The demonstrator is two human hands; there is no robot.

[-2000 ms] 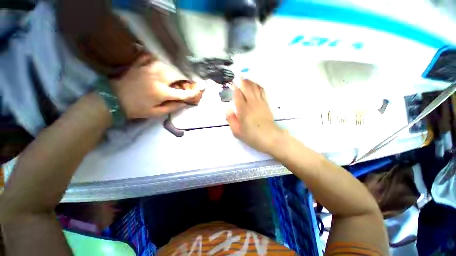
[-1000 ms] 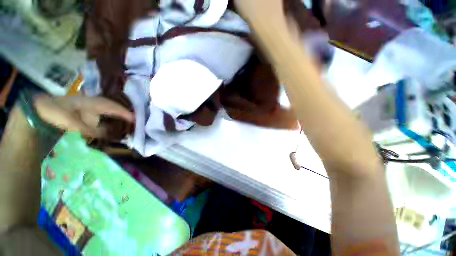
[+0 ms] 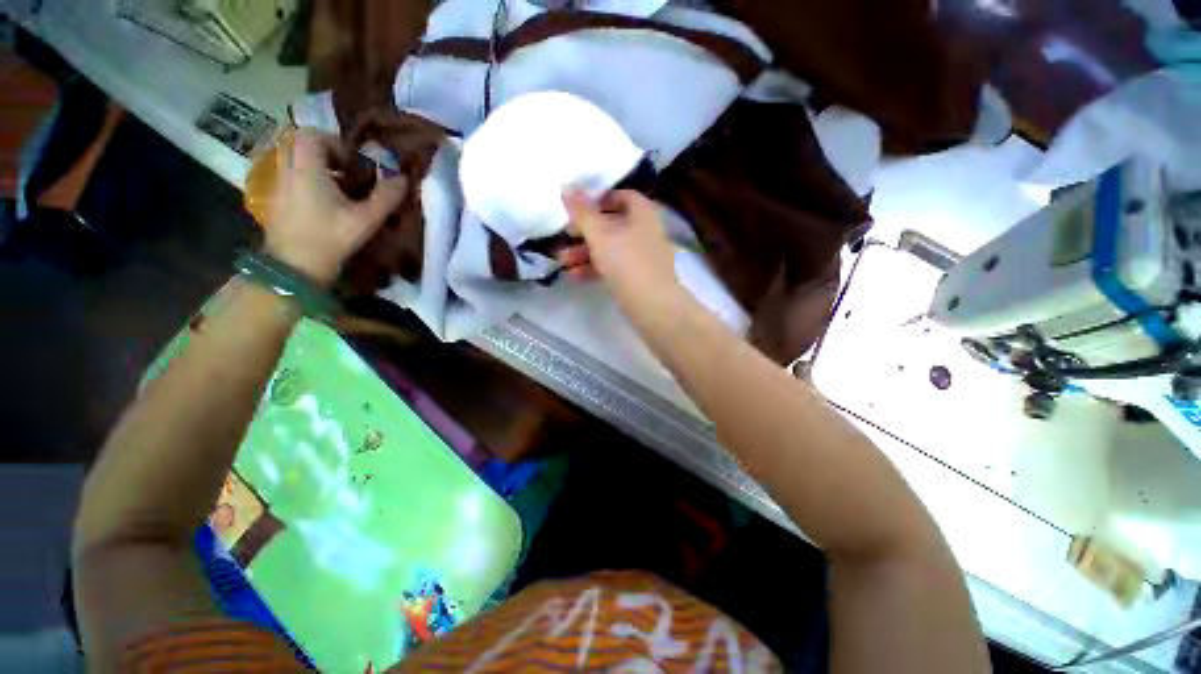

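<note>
A heap of brown fabric (image 3: 757,171) and white fabric with dark stripes (image 3: 619,86) lies at the left end of the white table. A plain white rounded piece (image 3: 533,158) lies on top of it. My right hand (image 3: 619,244) pinches the lower right edge of the white piece between thumb and fingers. My left hand (image 3: 316,204) is at the heap's left side, its fingers on brown fabric; part of the fingers is hidden in the cloth.
The sewing machine head (image 3: 1054,263) with its blue stripe stands at the right on the white table (image 3: 922,408). A ruler tape (image 3: 593,388) runs along the front edge. A green printed board (image 3: 356,487) is at lower left. A dark shiny surface is at top right.
The view has swung from the machine to the cloth heap at the left. My right hand has come down from above the heap onto the white piece. My left hand has moved up onto the brown fabric.
</note>
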